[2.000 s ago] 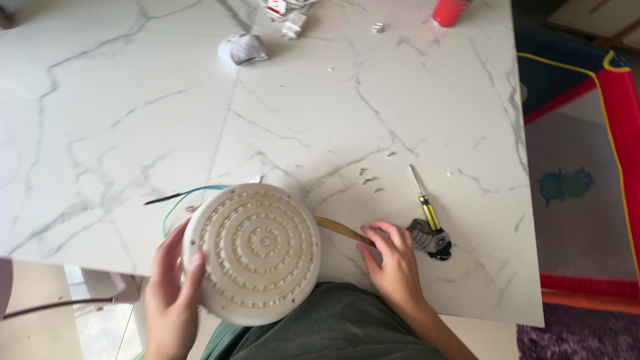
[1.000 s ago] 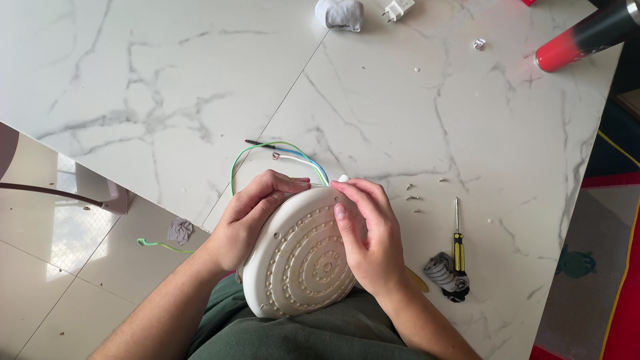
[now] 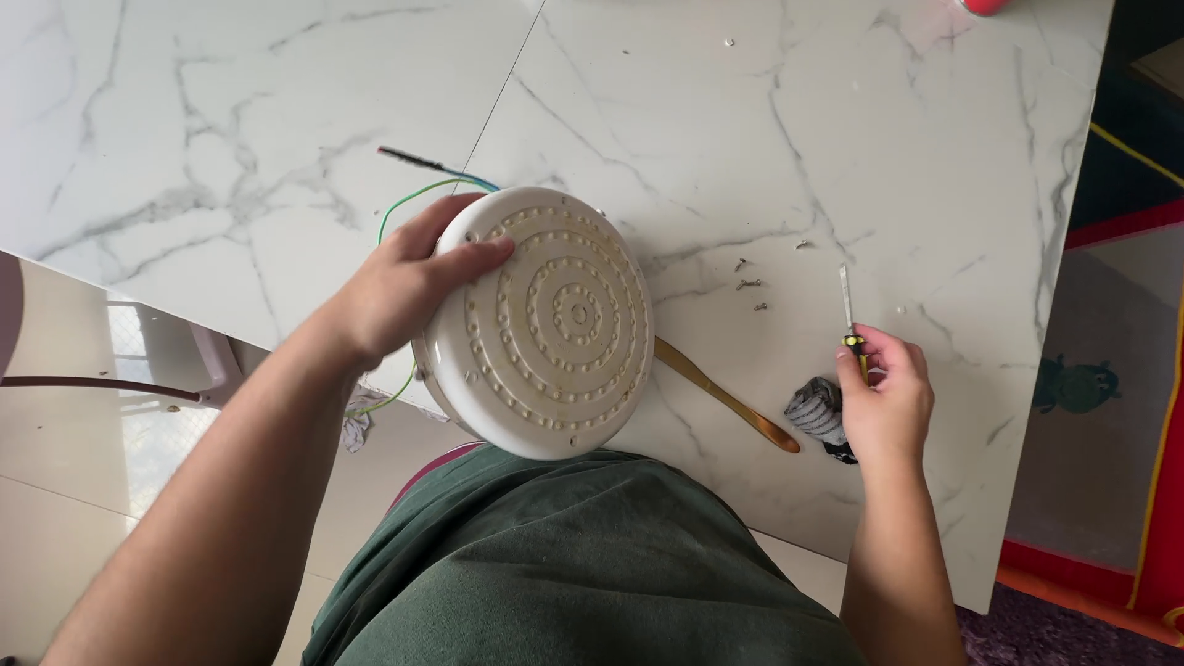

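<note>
My left hand (image 3: 416,277) grips the upper left rim of a round white plastic disc-shaped housing (image 3: 578,314), whose face carries concentric rings of small bumps. The disc is tilted at the table's front edge, against my body. Blue and green wires (image 3: 416,191) come out behind it, one ending in a black sleeve (image 3: 410,158). My right hand (image 3: 883,388) is closed on the yellow and black handle of a screwdriver (image 3: 846,301), its tip toward the far side. A gold-coloured metal utensil handle (image 3: 726,398) lies between the disc and my right hand.
A rolled grey striped cloth item (image 3: 816,407) lies beside my right hand. Several small screws (image 3: 749,283) are scattered right of the disc. A red object (image 3: 983,5) stands at the far edge of the marble-patterned table (image 3: 277,120). A red-edged playpen (image 3: 1101,370) is beyond the right edge.
My right hand has left the disc's rim and moved right to the screwdriver, which lay on the table before. My left hand still holds the disc, whose face is turned more toward the view.
</note>
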